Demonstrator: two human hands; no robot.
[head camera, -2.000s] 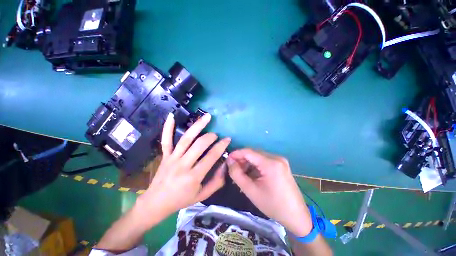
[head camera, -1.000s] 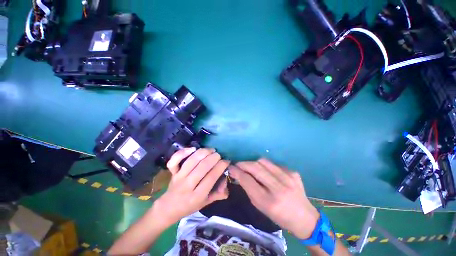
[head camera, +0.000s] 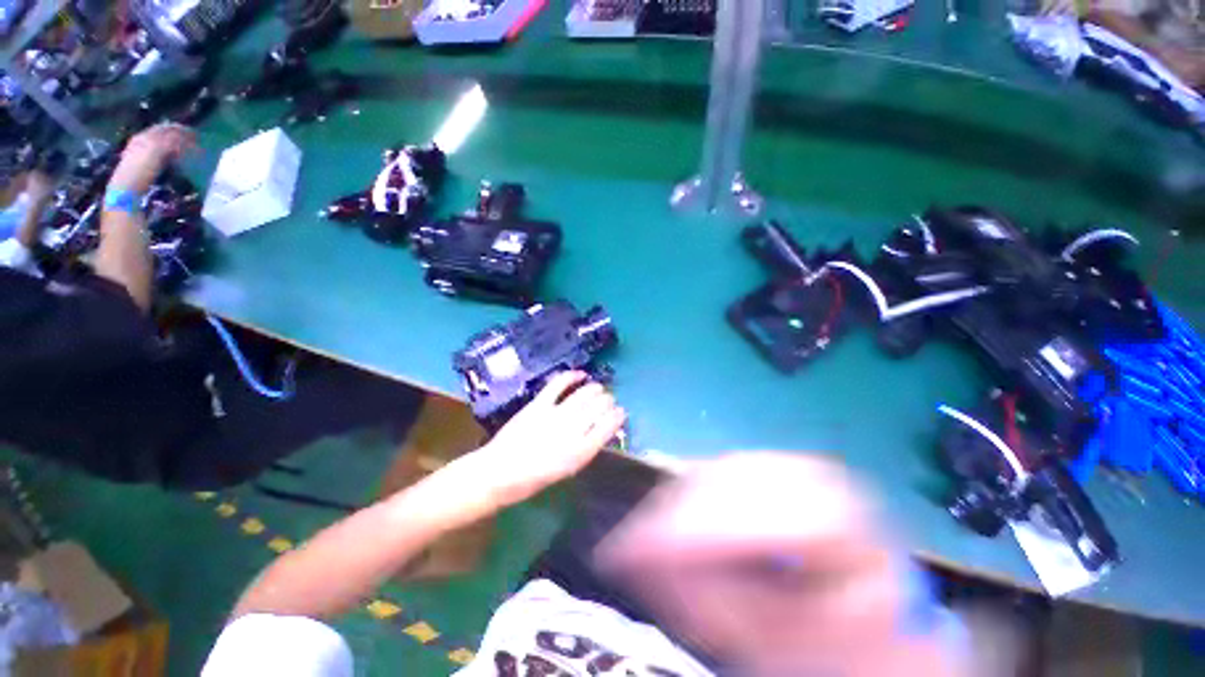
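Note:
A black device body with a pale label and a short round barrel lies at the bench's front edge, left of centre. My left hand rests on its lower right side, fingers bent over the edge of the body. The small parts under these fingers are mostly hidden. My right hand is a large blur at the lower centre right, apart from the device. Its fingers and anything in them cannot be made out.
Another black body and a unit with white cable lie behind. A metal upright stands at the back. Black housings and blue parts lie right. A white box and a neighbouring worker's arm are left.
The view has lifted and shows more of the bench. My right hand has left the device's edge and moved away to the right, blurred. My left hand stays on the device.

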